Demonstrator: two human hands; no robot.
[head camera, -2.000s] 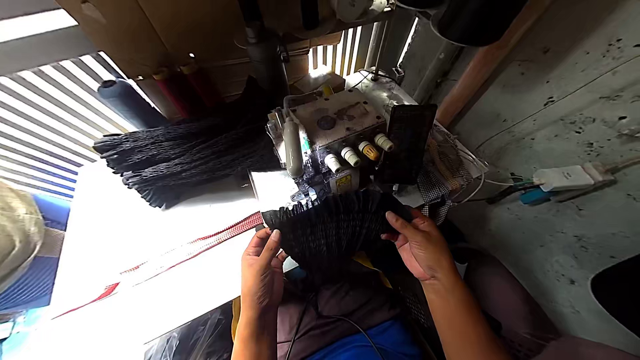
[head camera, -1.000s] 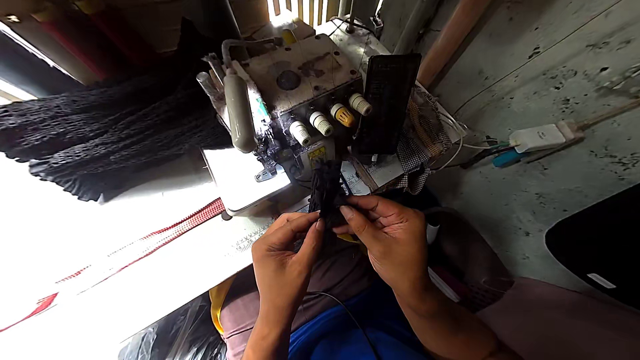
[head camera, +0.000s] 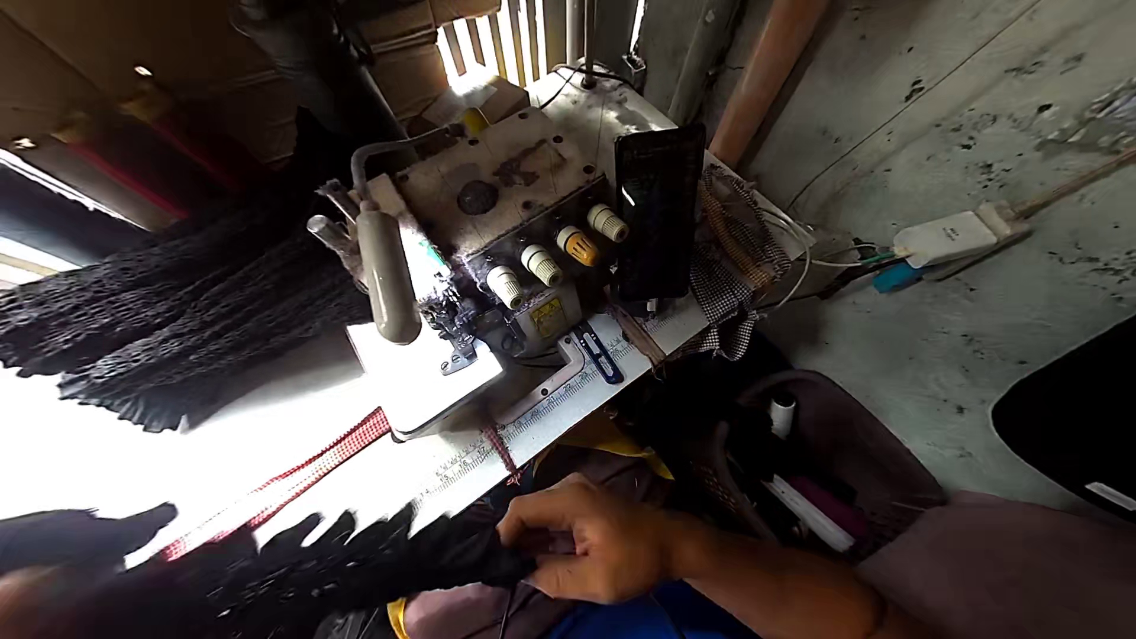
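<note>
My right hand (head camera: 590, 537) pinches one end of a black ruffled fabric piece (head camera: 355, 559) between thumb and fingers, low in front of the sewing table. The fabric stretches to the lower left corner, where my left hand (head camera: 22, 603) shows only as a blurred edge; its grip on the cloth cannot be made out. Beyond my hands stands an overlock sewing machine (head camera: 506, 186) with several tension dials and a lit presser foot area (head camera: 457, 351). A stack of black gathered fabric (head camera: 195, 302) lies on the table to the left of the machine.
A red and white woven strip (head camera: 311, 470) crosses the table. A dark smartphone (head camera: 658, 213) stands upright at the machine's right, near blue-handled thread snips (head camera: 601, 357) and checked cloth (head camera: 723, 293). A bin (head camera: 825, 417) holding thread cones is below right. A white electrical adapter (head camera: 950, 238) hangs by the wall.
My hands were together at the black fabric in front of the machine; now they are far apart, the left at the lower left, with the fabric spread between.
</note>
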